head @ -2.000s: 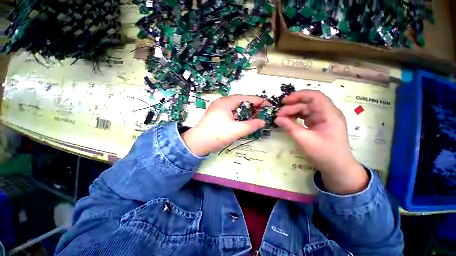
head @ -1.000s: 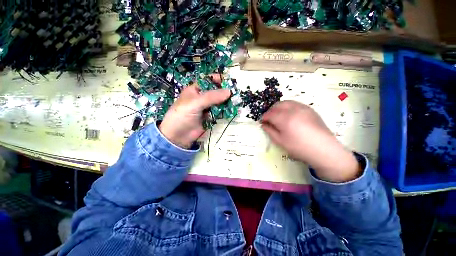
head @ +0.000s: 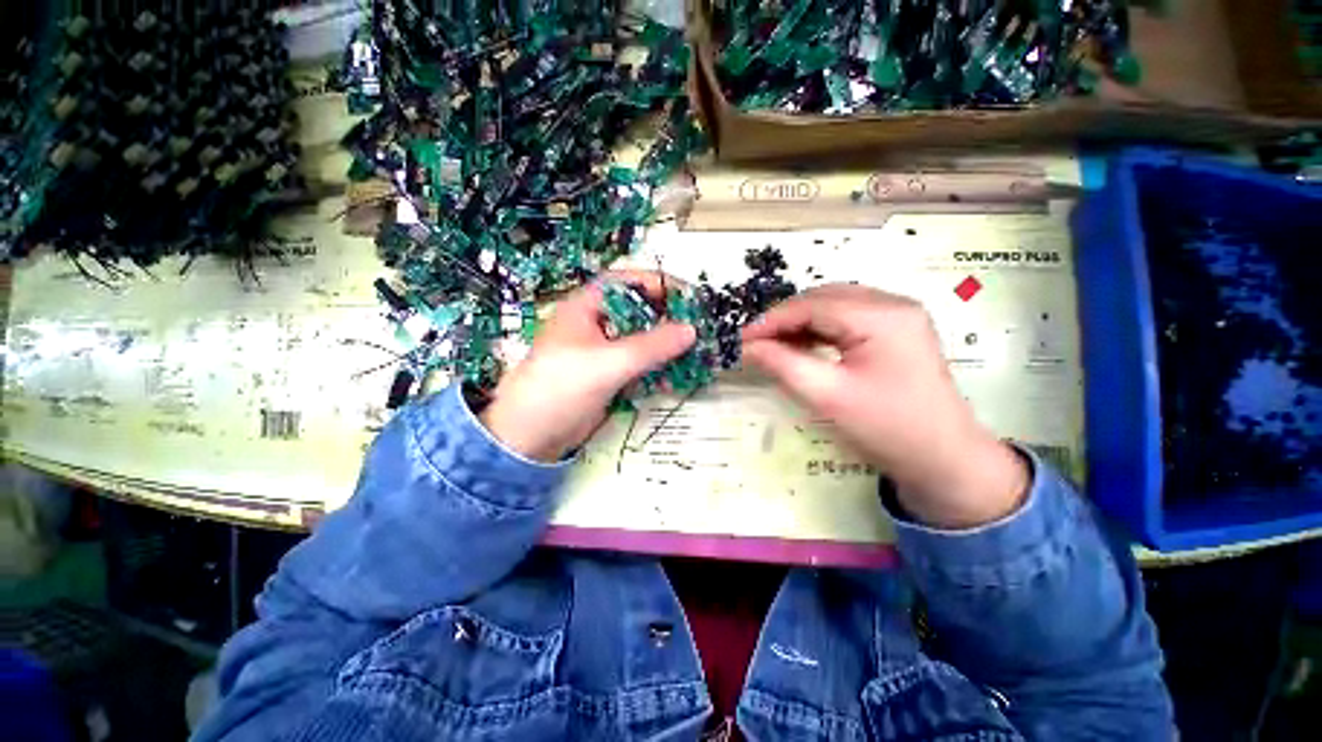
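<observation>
My left hand [head: 587, 363] is closed around a bunch of green circuit boards [head: 670, 374], with thin dark lead wires hanging below it. My right hand [head: 870, 380] is just right of the bunch, thumb and forefinger pinched together near its edge. Whether a small black part is between those fingertips is too small to tell. The heap of small black parts [head: 763, 276] lies on the pale yellow card, behind and between my hands, partly hidden by my fingers.
A loose board pile [head: 508, 174] lies behind my left hand. Dark stacked boards [head: 145, 131] are at the far left. A cardboard tray [head: 870, 134] of green boards is at the upper right. A blue plastic bin [head: 1124, 363] with small black parts stands at the right.
Since one second ago, my left hand has brought the board bunch a little right, closer to my right hand. My right fingertips have moved from the black heap's front edge to beside the bunch.
</observation>
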